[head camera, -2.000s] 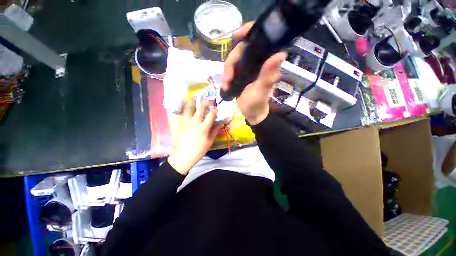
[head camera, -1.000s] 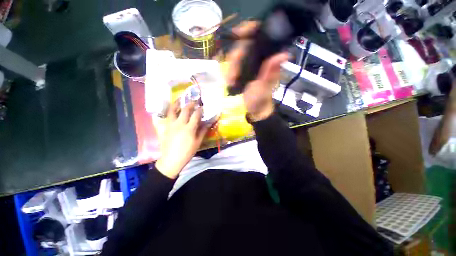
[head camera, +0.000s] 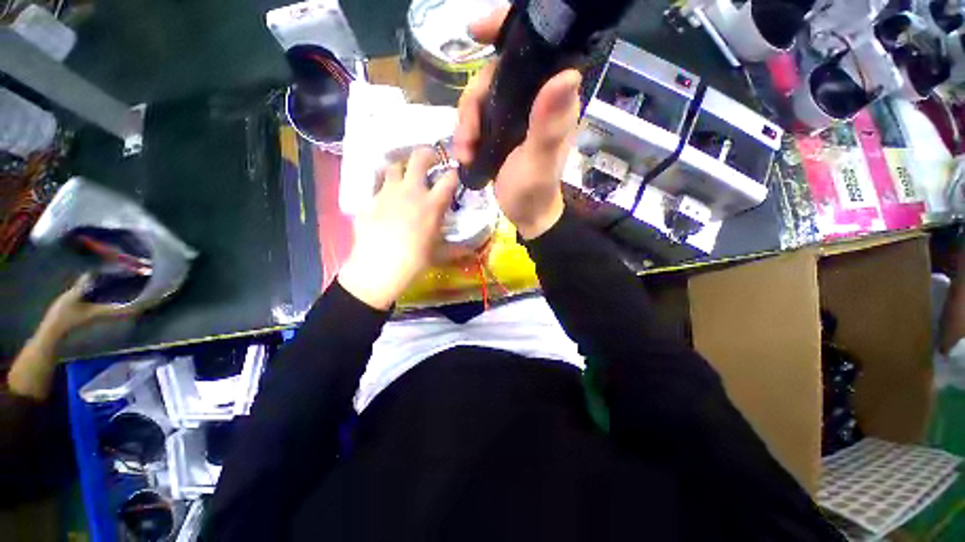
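A white camera housing (head camera: 365, 138) lies on the yellow work pad (head camera: 423, 284) in front of me, with its round shell under my hands. Thin red wires (head camera: 485, 270) hang from its near side. My left hand (head camera: 400, 228) holds the housing, fingertips at the round shell. My right hand (head camera: 524, 159) is wrapped around the black electric screwdriver (head camera: 519, 90), tilted, its lower end at the shell beside my left fingertips. The screwdriver's tip and any screw cannot be made out.
Another person's hand (head camera: 79, 318) holds a camera unit (head camera: 116, 244) at the left. Another housing (head camera: 323, 79) and an open tin can (head camera: 450, 37) stand behind the work. Screw feeders (head camera: 688, 132), pink packs (head camera: 847, 185) and a cardboard box (head camera: 757, 349) are right. A blue crate (head camera: 90, 466) is below left.
Another person's hand with a camera unit has come in at the left. The view has shifted. My right hand and the screwdriver look sharper and remain over the shell; my left hand stays on the housing.
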